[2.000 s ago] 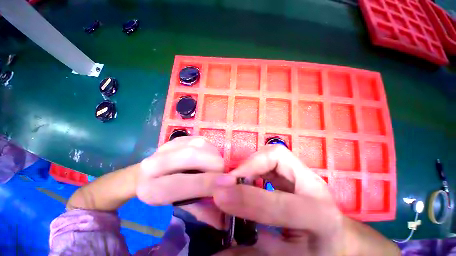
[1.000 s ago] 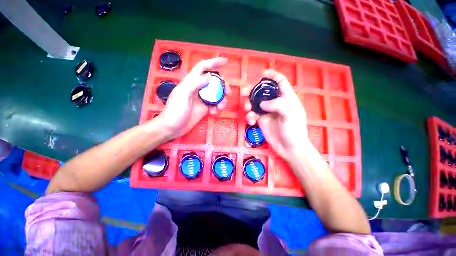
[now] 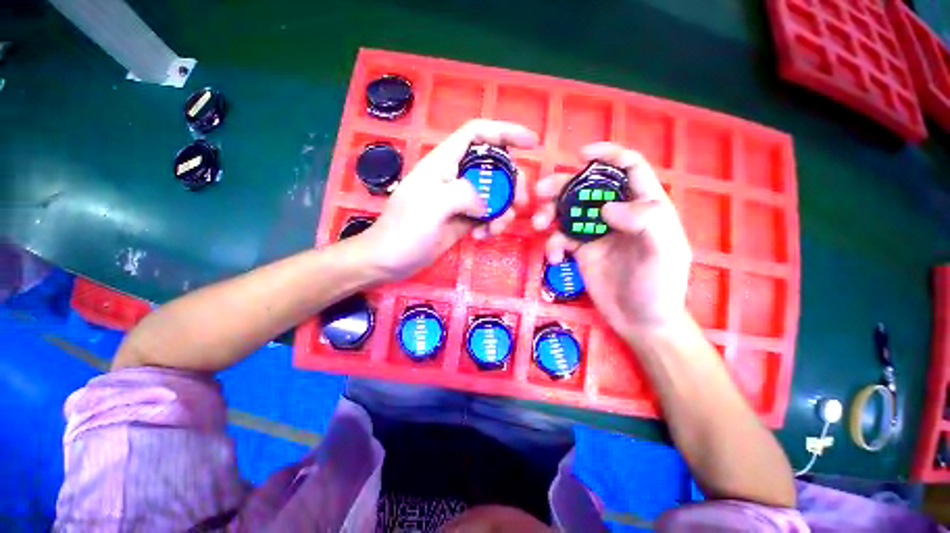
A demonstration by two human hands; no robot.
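My left hand [image 3: 429,213] holds a smartwatch [image 3: 488,187] with a blue lit face and white marks, thumb on its edge. My right hand [image 3: 638,250] holds another smartwatch [image 3: 591,204], black with green squares, thumb on the display. Both are above the red-orange foam tray [image 3: 734,141]. In the tray's near row are a dark watch [image 3: 347,323] with a glare and three blue lit watches [image 3: 422,332]. One more blue lit watch [image 3: 564,279] sits just above them, partly behind my right hand. Unlit watches [image 3: 379,167] sit in the left column.
Two set-aside watches [image 3: 196,165] with pale strips lie on the green bench [image 3: 260,104] at left, below a grey metal upright [image 3: 120,36]. Spare trays [image 3: 849,62] are at upper right and far right. A pale ring [image 3: 873,417], white puck [image 3: 829,409] and dark stick [image 3: 883,344] lie at right.
The left-hand watch face went from white and blue to blue with white marks. The right-hand watch went from black with a small white mark to green squares. The view has shifted slightly.
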